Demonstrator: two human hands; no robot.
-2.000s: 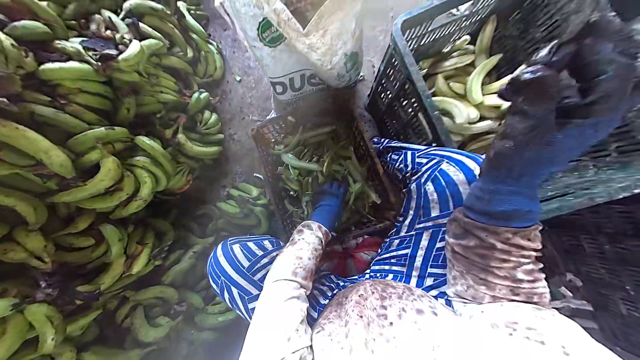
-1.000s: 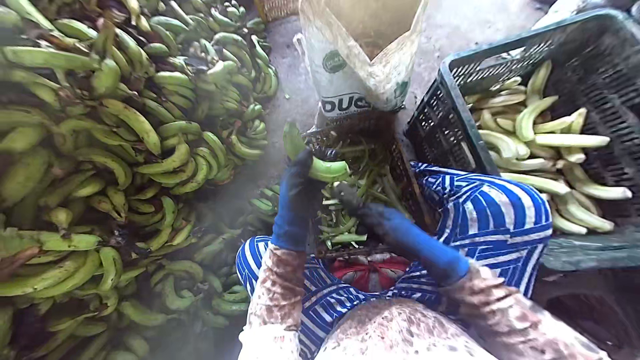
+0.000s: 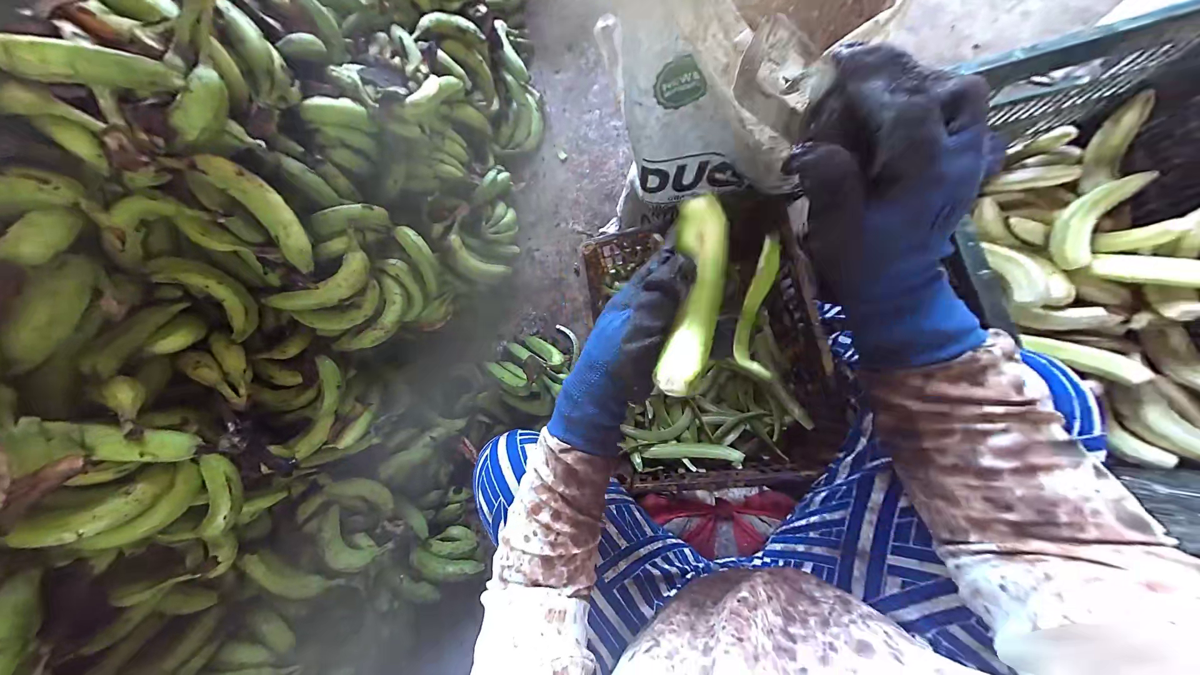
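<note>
My left hand (image 3: pixel 637 337), in a blue glove with dark-stained fingers, holds a partly peeled green plantain (image 3: pixel 697 291) nearly upright over a crate. Strips of green peel (image 3: pixel 694 450) lie in that crate (image 3: pixel 647 480) between my legs, and one long strip (image 3: pixel 757 309) stands clear of the heap beside the plantain. My right hand (image 3: pixel 891 187), gloved alike, is raised to the right of the plantain with its fingers curled, before the sack's edge. Whether it holds a small tool cannot be seen.
A big heap of green plantain bunches (image 3: pixel 328 291) covers the left side. A white printed sack (image 3: pixel 675 131) stands beyond the peel crate. On the right, a dark green plastic crate (image 3: pixel 1050 61) holds peeled plantains (image 3: pixel 1116 267). A red knotted cloth (image 3: pixel 722 520) lies near my lap.
My left hand, down in the peel crate two seconds ago, has a plantain in it. My right hand has lifted away from the plantain, up and to the right, since one second ago.
</note>
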